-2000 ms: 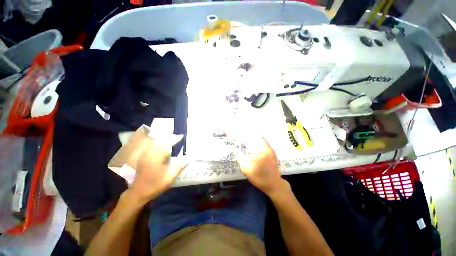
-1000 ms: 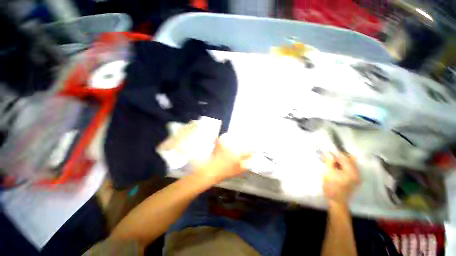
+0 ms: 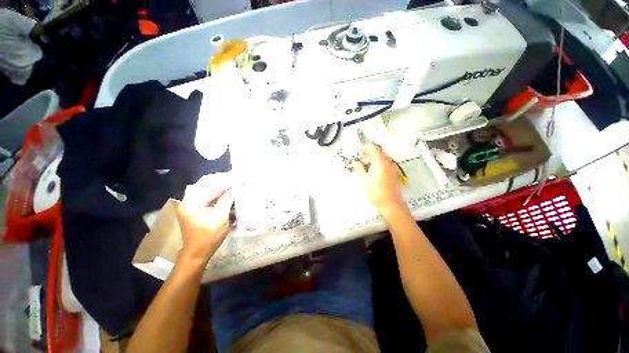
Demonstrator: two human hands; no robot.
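My left hand (image 3: pixel 201 222) is at the left edge of what looks like a clear plastic bag (image 3: pixel 279 212) with small bits, at the table's front; glare hides whether it grips it. My right hand (image 3: pixel 379 178) is low over the table, its fingertips at small metal bits (image 3: pixel 347 160); I cannot tell whether it holds any. It partly covers the pliers, whose yellow handle (image 3: pixel 403 176) shows beside it. An open small cardboard box (image 3: pixel 160 241) lies left of my left hand, against the dark garment (image 3: pixel 103 207).
The white sewing machine (image 3: pixel 441 62) stands behind my hands. An accessory tray (image 3: pixel 541 148) is on the right. Red baskets (image 3: pixel 52 276) stand at the left, another (image 3: pixel 545 214) below the table at the right. A pale blue tub (image 3: pixel 138 62) runs along the back.
The view has swung left and back right. My right hand has moved from the table's front to the pliers and metal bits. The bag-like thing now shows beside my left hand.
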